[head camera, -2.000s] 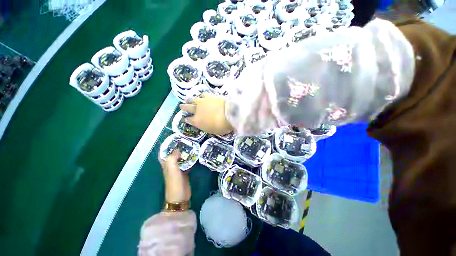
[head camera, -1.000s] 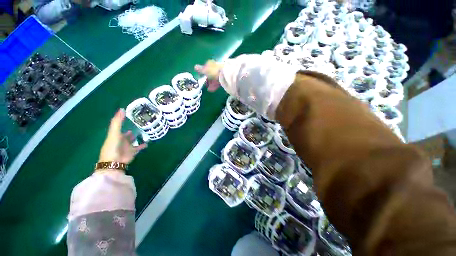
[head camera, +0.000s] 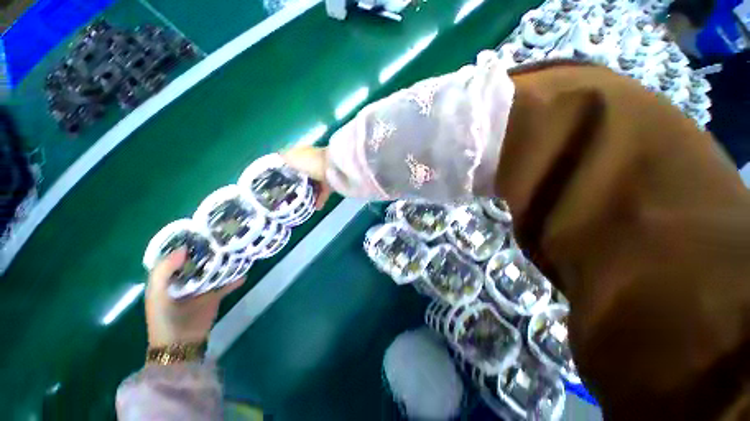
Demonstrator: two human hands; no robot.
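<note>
Three short stacks of white round housings with circuit boards (head camera: 231, 217) stand side by side in a row, over the belt close to the pale rail. My left hand (head camera: 182, 308) grips the near-left end, its thumb on the top board. My right hand (head camera: 312, 171) is at the far-right end, fingers around that stack's outer side. The row is squeezed between my two hands. Whether the stacks touch the belt I cannot tell. More stacked housings (head camera: 485, 335) stand on the green bench at the right, partly hidden by my right arm.
The pale rail (head camera: 275, 279) runs between the belt (head camera: 107, 238) and the bench. A white round bundle (head camera: 423, 374) lies beside the bench stacks. A dark heap of small parts (head camera: 111, 70) and a blue container (head camera: 49, 33) are at the upper left.
My hands have closed from apart onto both ends of the three-stack row. The row now appears lower and further left in view. The camera view has also shifted.
</note>
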